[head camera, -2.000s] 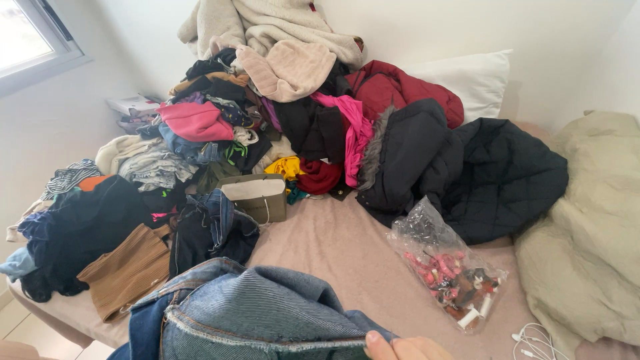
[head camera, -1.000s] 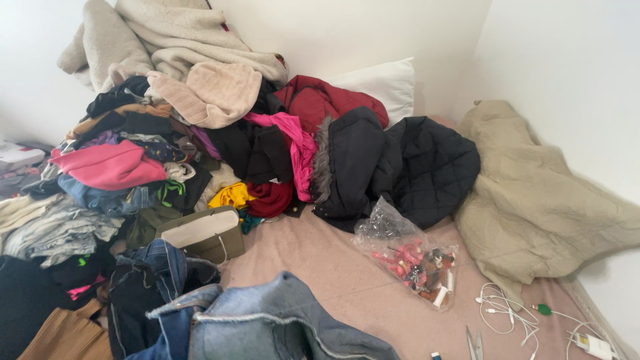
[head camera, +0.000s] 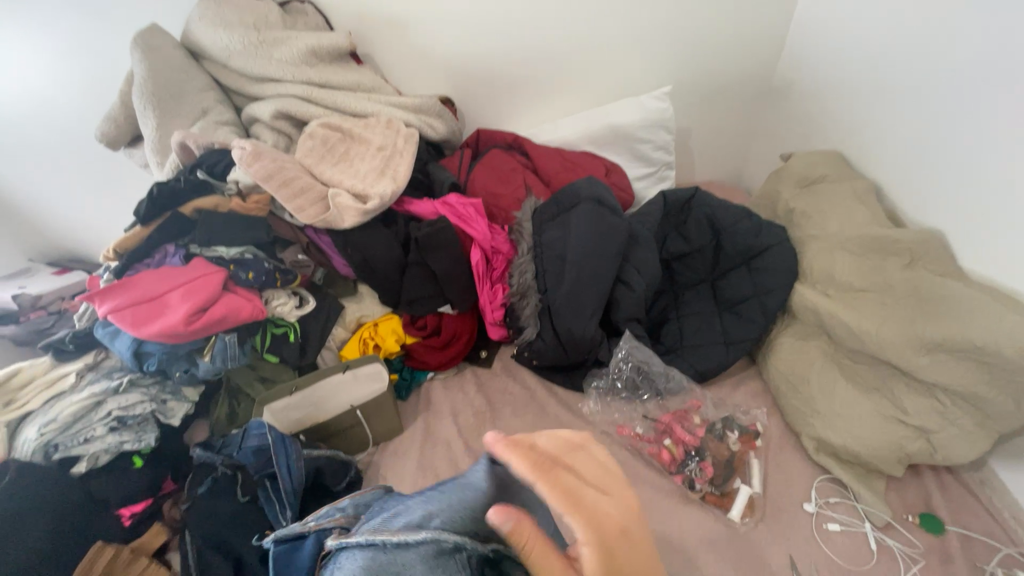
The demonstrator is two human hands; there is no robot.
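Observation:
My right hand (head camera: 588, 504) is at the bottom centre, thumb and fingers around a raised edge of a blue denim garment (head camera: 424, 520). The garment lies at the bottom of the view, its pale frayed seam facing up. Left of it are darker jeans (head camera: 276, 456), and behind it an olive box with a cord (head camera: 352, 416). A clear plastic bag of small pink, brown and white items (head camera: 696, 448) rests on the bed to the right of the hand. My left hand is out of view.
A large heap of clothes (head camera: 176, 300) covers the left. A black puffer coat (head camera: 712, 272), a white pillow (head camera: 640, 144) and a beige cover (head camera: 888, 320) lie farther back and right. White cables (head camera: 864, 520) lie on the pinkish sheet (head camera: 472, 400) at lower right.
My right hand, out of view one second ago, is now at the denim garment, whose edge is lifted. The view has shifted right since two seconds ago.

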